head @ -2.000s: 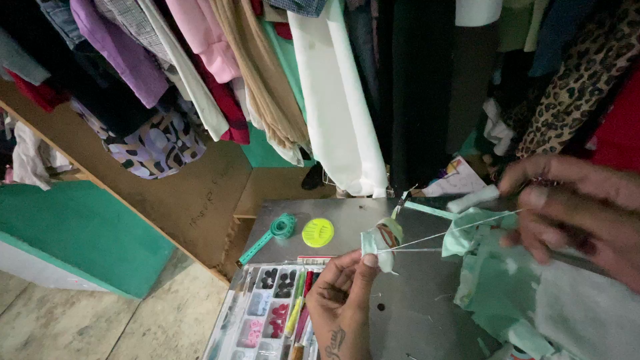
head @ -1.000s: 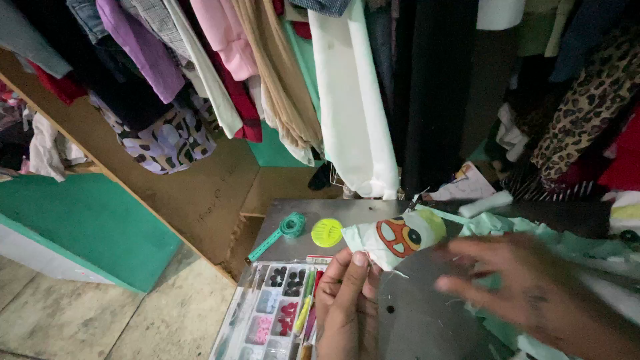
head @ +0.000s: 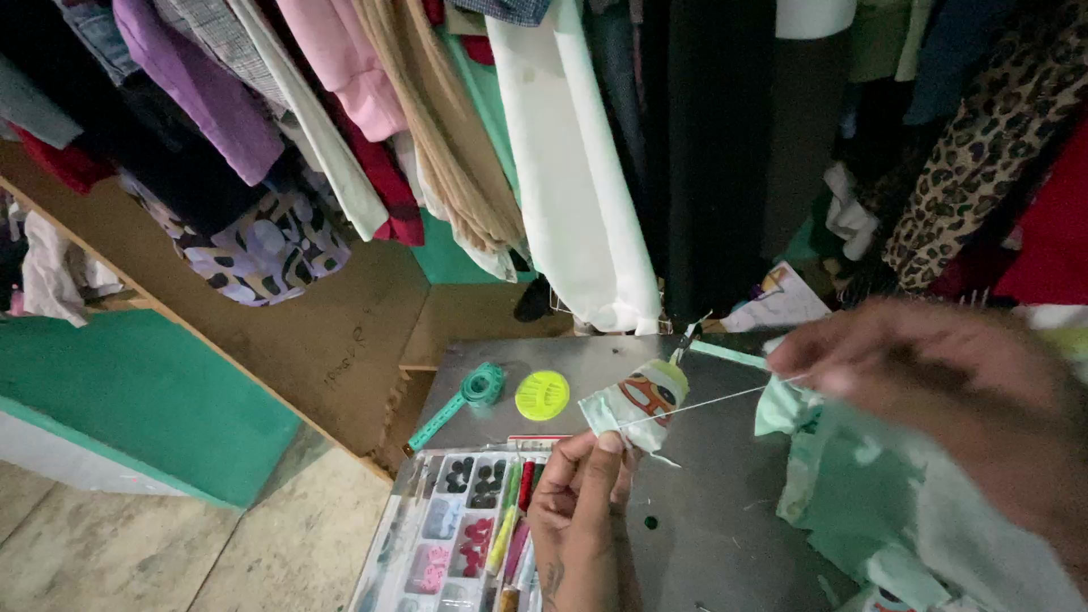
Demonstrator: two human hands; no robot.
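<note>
My left hand [head: 586,501] pinches the lower edge of a small pale green fabric piece [head: 642,404] with an orange and black printed face. A white thread [head: 705,401] runs taut from that edge up to my right hand [head: 935,408], which is blurred at the right with its thumb and fingertips pressed together. Whether a needle is between those fingertips cannot be seen. Pale green fabric [head: 875,501] lies below and behind my right hand. Small scissors or snips [head: 684,342] lie partly hidden just past the printed piece.
On the grey table [head: 722,527] are a coiled green tape measure [head: 483,387], a round yellow-green needle case [head: 542,395] and a compartment box [head: 442,535] of buttons and thread. A dark button [head: 651,522] lies near my left hand. Garments [head: 569,170] hang beyond the table.
One second ago my right hand was lower and beside the printed piece; it has moved up and right, and the thread now shows stretched taut. My left hand keeps its pinch.
</note>
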